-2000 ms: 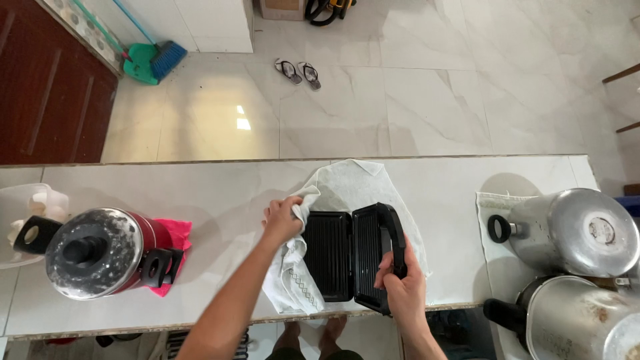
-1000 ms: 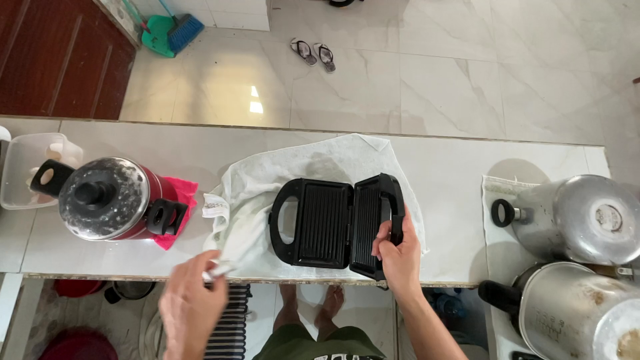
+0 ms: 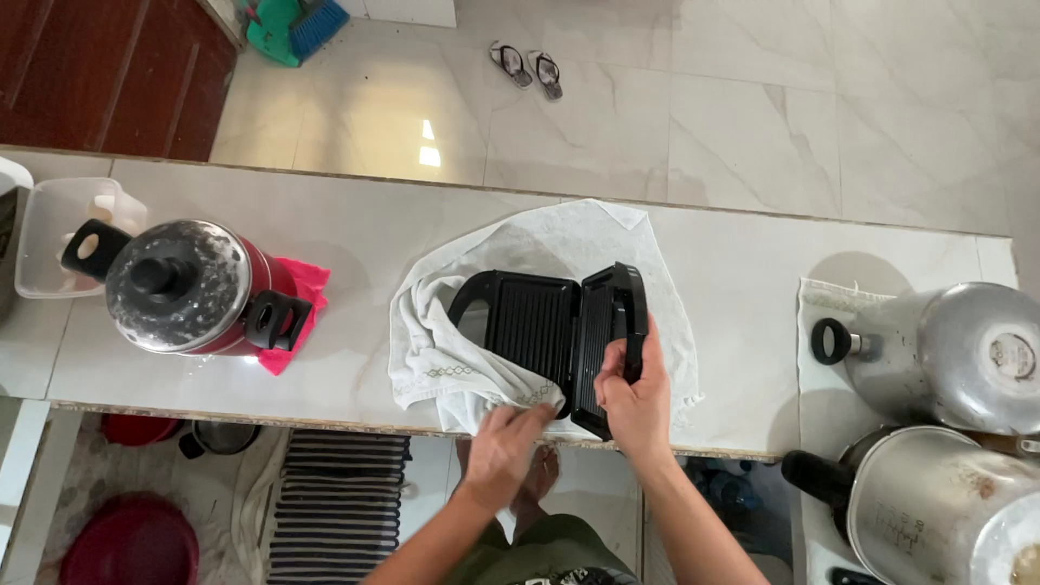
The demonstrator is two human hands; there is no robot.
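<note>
An opened black sandwich press with ridged plates (image 3: 532, 325) rests on a white cloth (image 3: 585, 227) spread over the tiled counter. My right hand (image 3: 638, 398) grips the handle of its right half, which is tilted up. My left hand (image 3: 512, 443) pinches a bunched part of the cloth against the near edge of the left plate. That fold covers the plate's lower left corner and part of the left handle.
On the left stand a red lidded pot (image 3: 183, 284) on a pink cloth (image 3: 305, 301) and a clear plastic container (image 3: 49, 272). Aluminium pots (image 3: 942, 357) lie at the right on another cloth (image 3: 821, 325). The counter's near edge (image 3: 325, 421) runs just below the press.
My left hand has moved from left of the press, near the counter's front edge, to the press's near edge, and cloth now lies over part of the left plate. My right hand stays on the handle.
</note>
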